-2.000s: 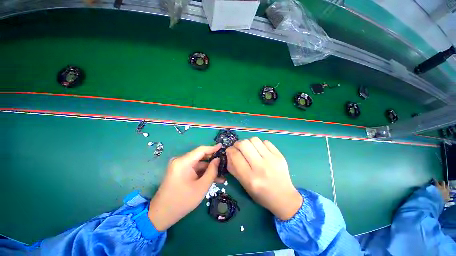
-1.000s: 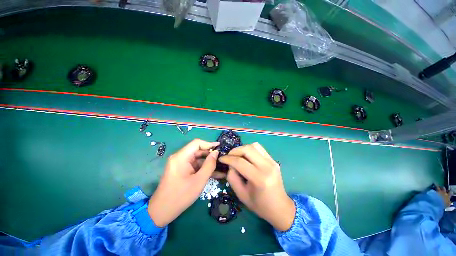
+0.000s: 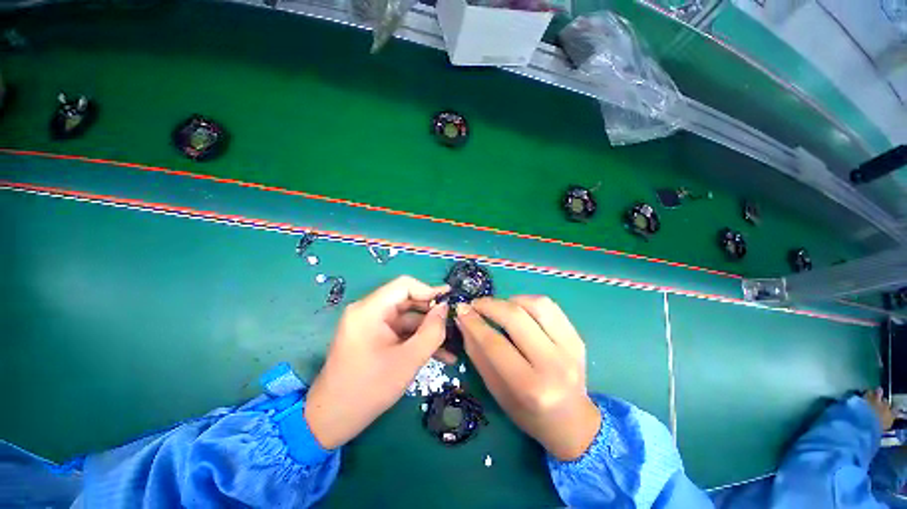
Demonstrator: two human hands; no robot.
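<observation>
My left hand (image 3: pixel 376 350) and my right hand (image 3: pixel 529 366) meet at the fingertips near the middle of the bench. Between them they hold a dark round housing unit (image 3: pixel 453 333), mostly hidden by the fingers. The right fingertips touch its upper part; a tiny pale bit shows there. Another black round unit (image 3: pixel 468 282) lies just beyond the fingertips. A third round unit with a pale centre (image 3: pixel 454 415) lies on the mat nearer me. A loose pile of small white parts (image 3: pixel 431 377) lies between that unit and my hands.
Small dark loose parts (image 3: pixel 336 290) lie left of my hands. Several round units (image 3: pixel 451 128) and a dark module (image 3: pixel 669 198) lie on the green belt (image 3: pixel 328 119). A white box (image 3: pixel 494 35) and a plastic bag (image 3: pixel 622 84) are on the rail. Another person's blue sleeve (image 3: pixel 833 447) is at right.
The view has shifted, so the bench and belt items appear further right. My right fingertips have changed position against the held unit. My left hand keeps its hold.
</observation>
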